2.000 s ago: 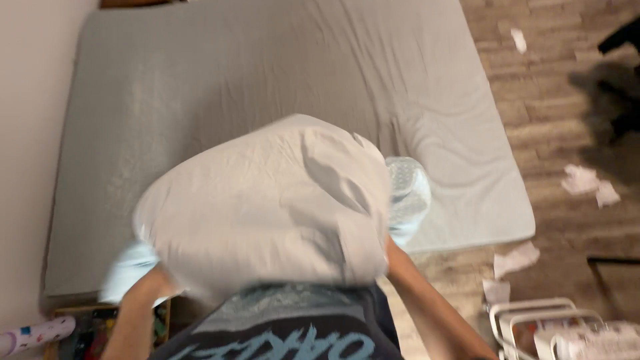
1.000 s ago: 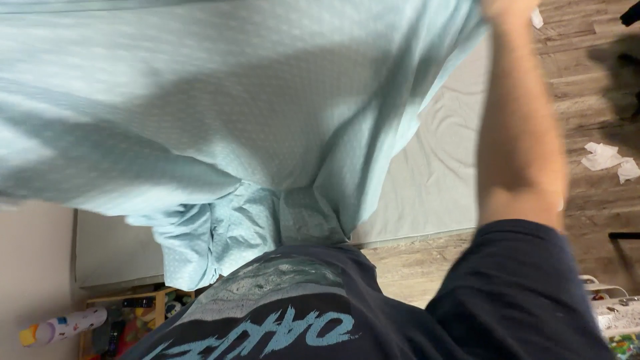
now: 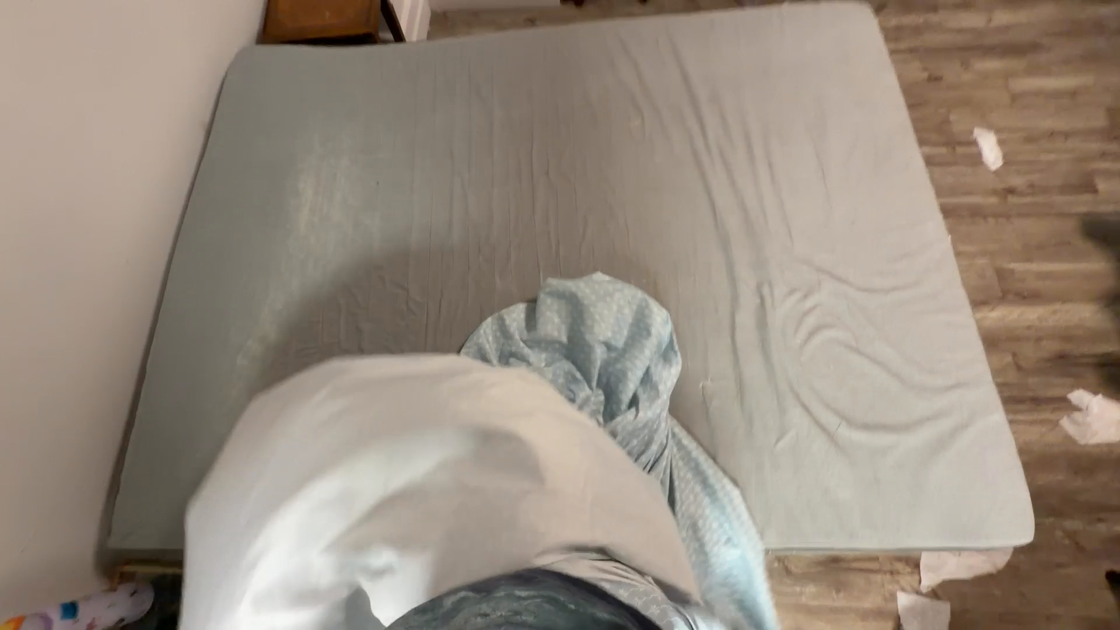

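Note:
A bunched light blue patterned cloth rises against my front, with a fold hanging down on its right. Beside and below it billows a wide white cloth, which may be the reverse side of the same piece or a separate one; I cannot tell. Both lie over the near part of a mattress with a grey-green fitted sheet, wrinkled on its right half. Neither my left hand nor my right hand shows; the cloth or the frame's lower edge hides them. My dark shirt shows at the bottom.
A pale wall runs along the mattress's left side. Wooden flooring lies to the right, with crumpled white scraps on it. Brown wooden furniture stands beyond the far left corner. A colourful patterned object is at the lower left.
The blue cloth, spread high across the view a second ago, has dropped and bunched near my body, uncovering the mattress. My right arm, raised then, is out of sight.

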